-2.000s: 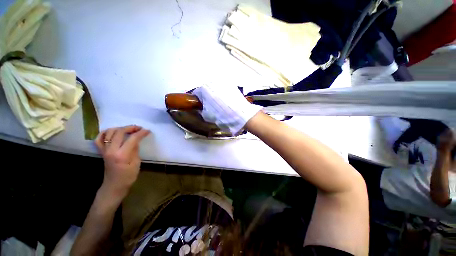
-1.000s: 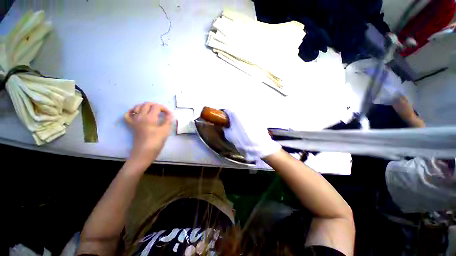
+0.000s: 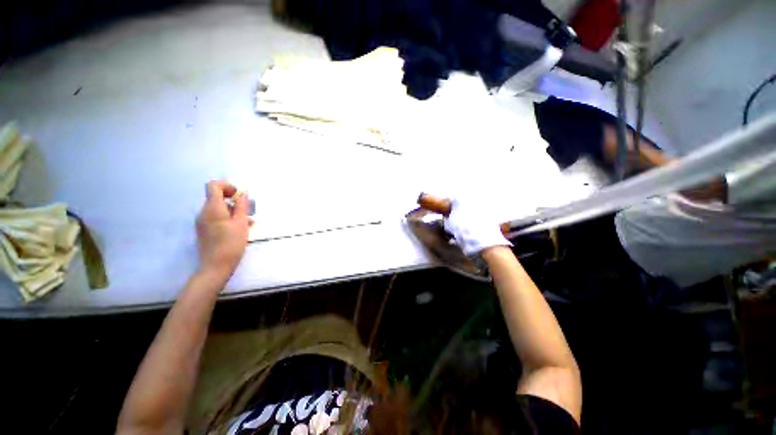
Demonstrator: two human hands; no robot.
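My bare left hand (image 3: 223, 228) is at the left end of a pale fabric strip (image 3: 315, 242), its fingers curled and pinching what looks like the strip's end. The strip nearly vanishes against the white table; a thin dark line marks its far edge. My right hand (image 3: 475, 228), in a white glove, grips the iron (image 3: 442, 242) by its orange-brown handle. The iron stands near the table's front edge, right of the strip. Its sole is hidden underneath.
The pressed stack of cream pieces (image 3: 336, 89) lies beyond my hands. A tied bundle (image 3: 38, 251) with an olive tie is at far left. Dark garments (image 3: 408, 34) lie at the far edge. The pale hose (image 3: 630, 183) runs right. Another person's arm (image 3: 634, 153) is at right.
The view has shifted, so the table things appear further left. The iron in my right hand has moved right, away from my left hand, uncovering more of the strip's edge.
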